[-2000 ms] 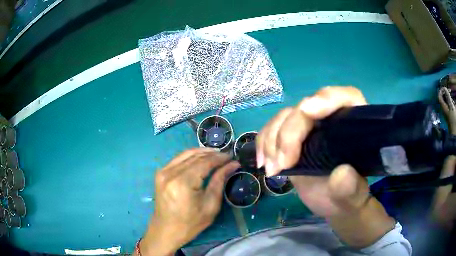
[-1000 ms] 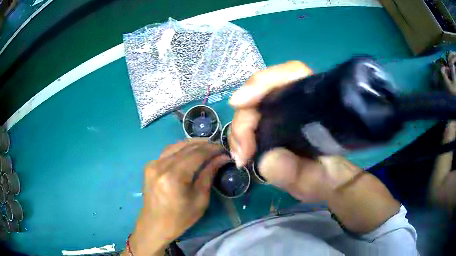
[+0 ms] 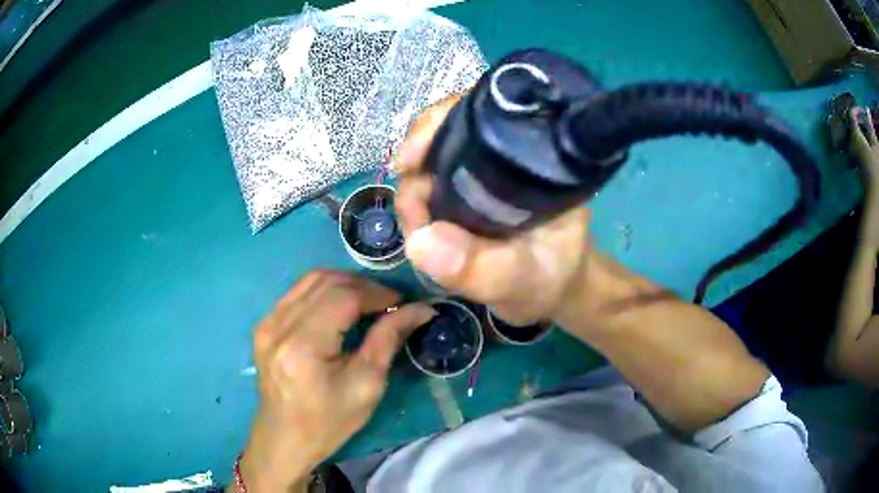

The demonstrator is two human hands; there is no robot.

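Note:
My right hand [image 3: 501, 255] is shut around the thick black electric screwdriver [image 3: 520, 144], its ringed rear end and cord facing up. Its bit is hidden. My left hand [image 3: 332, 356] has thumb and index finger at the left rim of a housing [image 3: 443, 337] with a dark fan hub inside. A tiny pale piece shows at the index fingertip; I cannot tell whether it is gripped. A second fitted housing [image 3: 374, 227] stands above, with a red wire. Another housing [image 3: 520, 324] is partly hidden behind my right hand.
A clear bag of screws [image 3: 328, 106] lies at the back. A ribbed cord [image 3: 790, 164] curves right. Housings [image 3: 12, 409] stand at the left edge. A cardboard box [image 3: 800, 38] is at the far right; another person's arm [image 3: 858, 298] shows at the right. A pale strip [image 3: 164, 483] lies front left.
The screwdriver has swung from lying nearly level to more upright, its rear end moving left and up. My left thumb and index finger have parted slightly. The bag and housings appear shifted left and up.

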